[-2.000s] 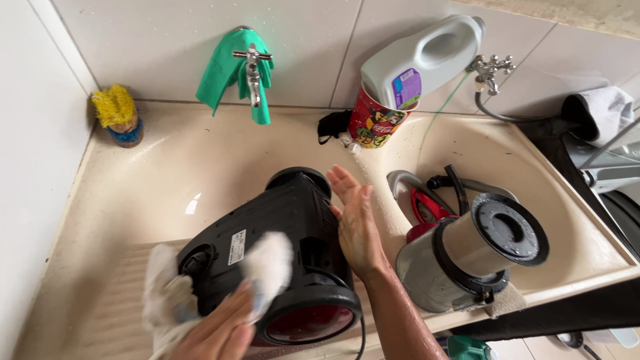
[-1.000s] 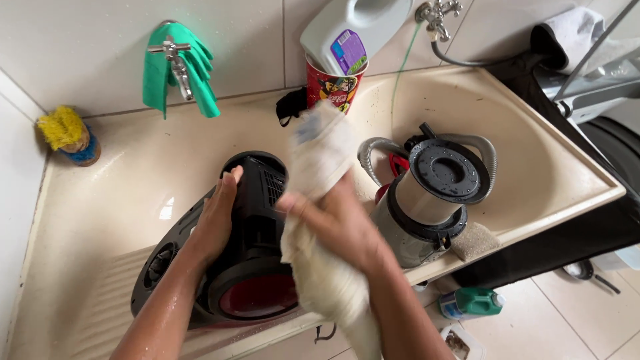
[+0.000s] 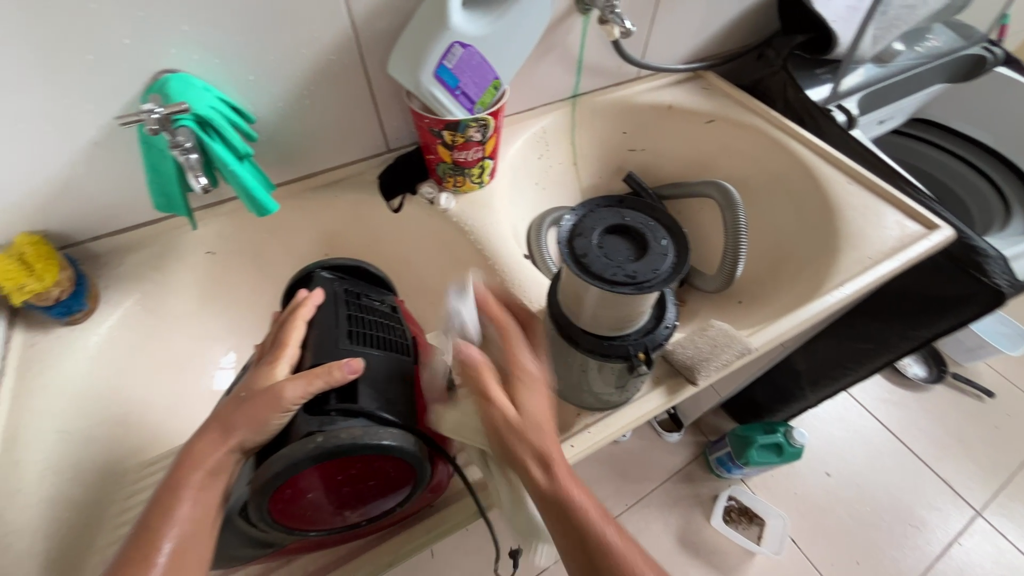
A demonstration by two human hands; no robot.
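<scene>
A black and red vacuum cleaner body [image 3: 376, 320] rests on its side in the left basin. My left hand [image 3: 296, 368] lies on its black casing with fingers and thumb spread, steadying or gripping it; which, I cannot tell. Right of the casing, my right hand [image 3: 508, 368], blurred by motion, holds a whitish cloth [image 3: 460, 400] that hangs down over the sink's front edge. The power cord [image 3: 472, 488] trails over that edge, its plug dangling. Beyond my right hand stands a grey dust container with a black-topped filter [image 3: 624, 244].
A ribbed grey hose [image 3: 732, 232] lies in the right basin. A beige sponge [image 3: 708, 352] sits on the front rim. Behind are a red cup [image 3: 464, 152] with a plastic jug, and green gloves [image 3: 216, 144] over a tap. A green bottle [image 3: 756, 450] stands on the floor.
The vacuum body has been turned so its vented side shows. My left hand has moved from the cloth onto the casing, and the cloth is now in my right hand.
</scene>
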